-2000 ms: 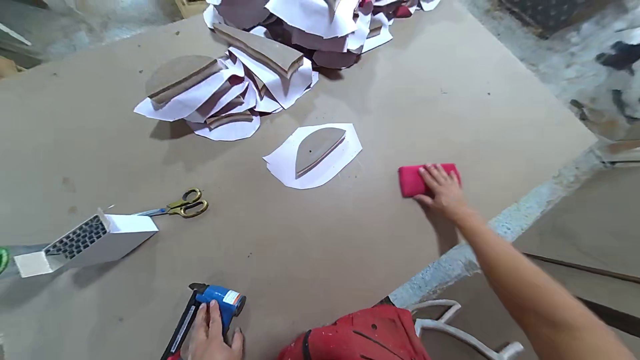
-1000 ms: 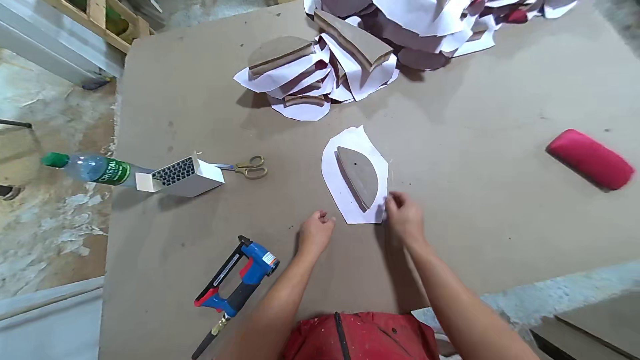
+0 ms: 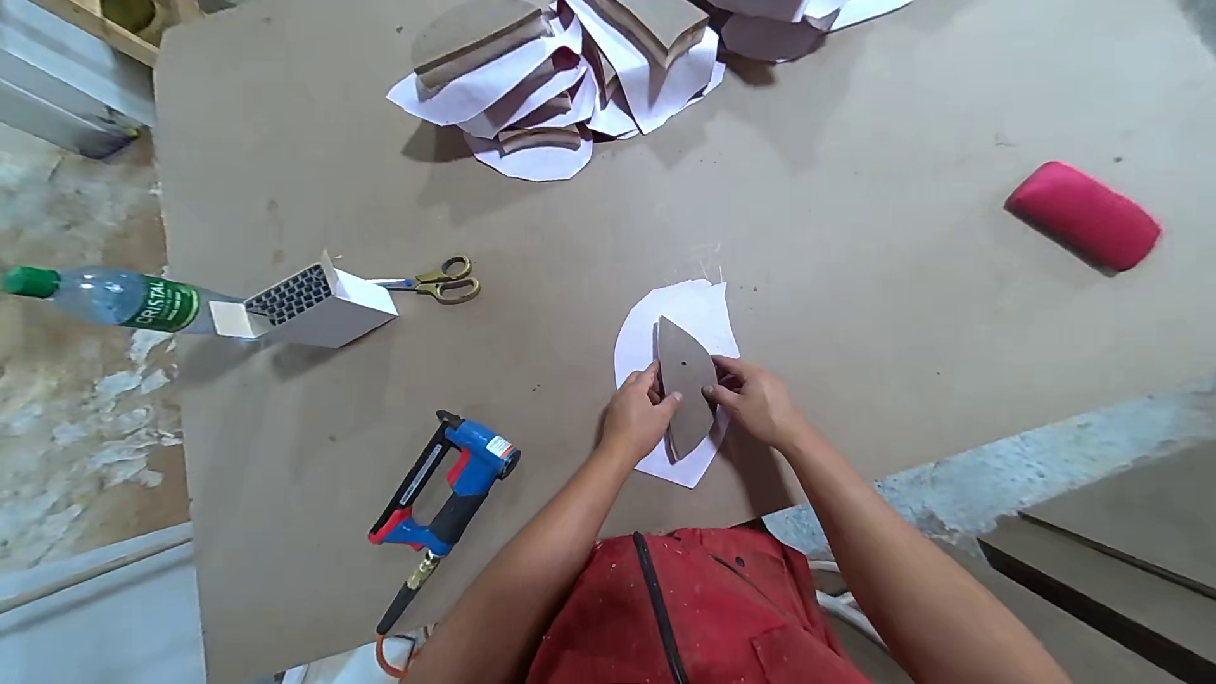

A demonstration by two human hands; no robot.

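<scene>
A leaf-shaped, thick-edged brown board piece (image 3: 686, 380) lies on a white sheet of fabric or paper (image 3: 670, 309) near the table's front. My left hand (image 3: 641, 413) grips the board's left edge, thumb on top. At its right edge, my right hand (image 3: 752, 399) pinches the board or the white sheet; which of them cannot be told. The blue and red pneumatic stapler (image 3: 451, 484) lies on the table to the left, its hose running off the front edge. A red padded, rounded block (image 3: 1085, 217) rests at the right.
Beyond my hands is a pile of brown pieces with white sheets (image 3: 532, 90). Scissors (image 3: 448, 281) lie beside an open white box of staples (image 3: 332, 309), with a plastic bottle (image 3: 123, 299) next to it. The brown tabletop (image 3: 855, 313) ends near my red garment.
My right hand has left the red block and my left hand the stapler. Both hands have come to the leaf-shaped piece and its sheet, which are now turned upright and nearer me.
</scene>
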